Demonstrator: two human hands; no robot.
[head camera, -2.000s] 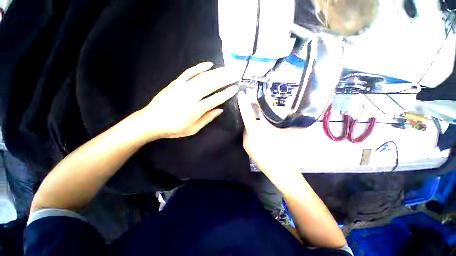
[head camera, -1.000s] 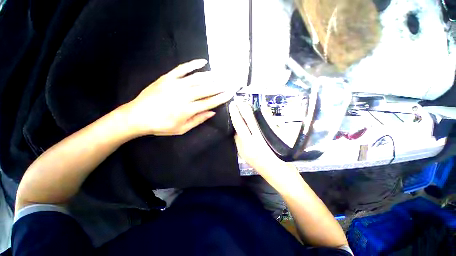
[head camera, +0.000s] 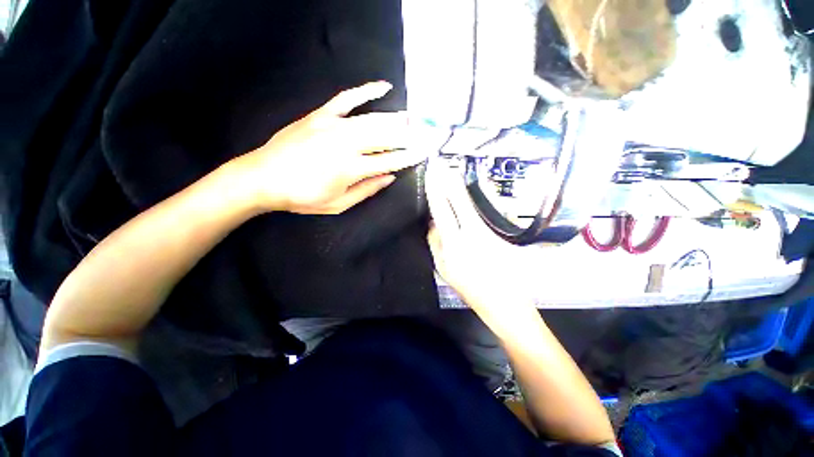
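Observation:
Black cloth is spread over the left of the picture, its straight edge running down beside the needle area. My left hand lies flat on the cloth, fingers spread, fingertips at the edge near the presser foot. My right hand is at the cloth edge just below the presser foot, partly behind the curved guard of the sewing machine. Glare washes out its fingers, so a grip cannot be told. Red-handled scissors lie right of the machine head, blades hidden.
The white table top ends in front of my body. A small brown tab and a dark thread loop lie near its edge. Small yellow and dark tools lie farther right. Blue crates stand on the floor at lower right.
The view has shifted, bringing the red scissor handles back into clear sight. Both hands keep nearly the same place at the needle. The cloth's folds at the left have shifted slightly.

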